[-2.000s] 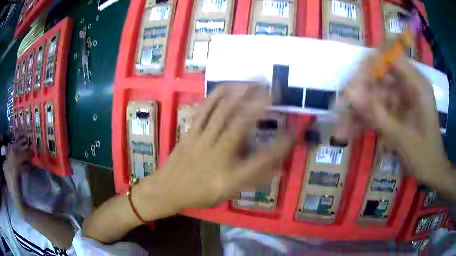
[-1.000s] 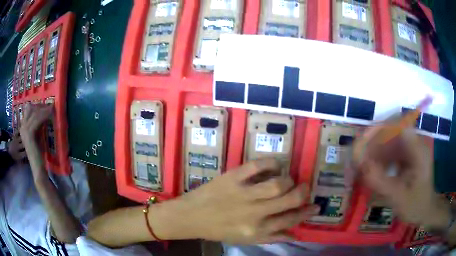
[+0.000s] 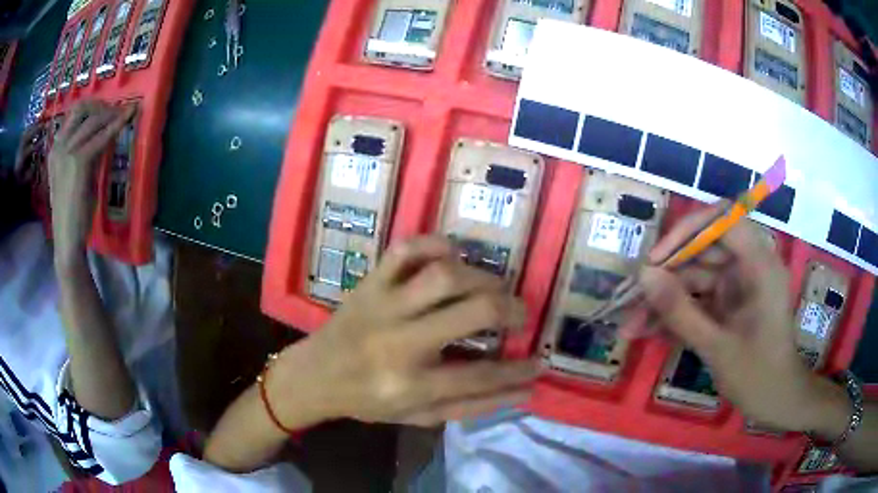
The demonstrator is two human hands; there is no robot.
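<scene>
My right hand (image 3: 727,313) holds an orange pick tool (image 3: 717,226) like a pen, its pink end up and its thin metal tip at a square black pad (image 3: 575,337) on the lower board of a phone unit (image 3: 605,236). My left hand (image 3: 414,332) is spread over the lower part of the phone (image 3: 489,197) to the left; its fingers are apart and no held thing shows. A white liner sheet (image 3: 664,82) with a row of square black pads lies across the red foam tray (image 3: 424,106).
At left, a neighbouring worker's hand (image 3: 82,144) is over a second red tray (image 3: 164,125). Small pale rings (image 3: 235,143) and a slim silver tool (image 3: 232,29) lie on the green bench (image 3: 217,178). More phones fill the tray's back row.
The view has shifted, so the tray sits further right. My right hand has come from the liner sheet to a phone's lower board, where a black pad now lies. My left hand has left that area.
</scene>
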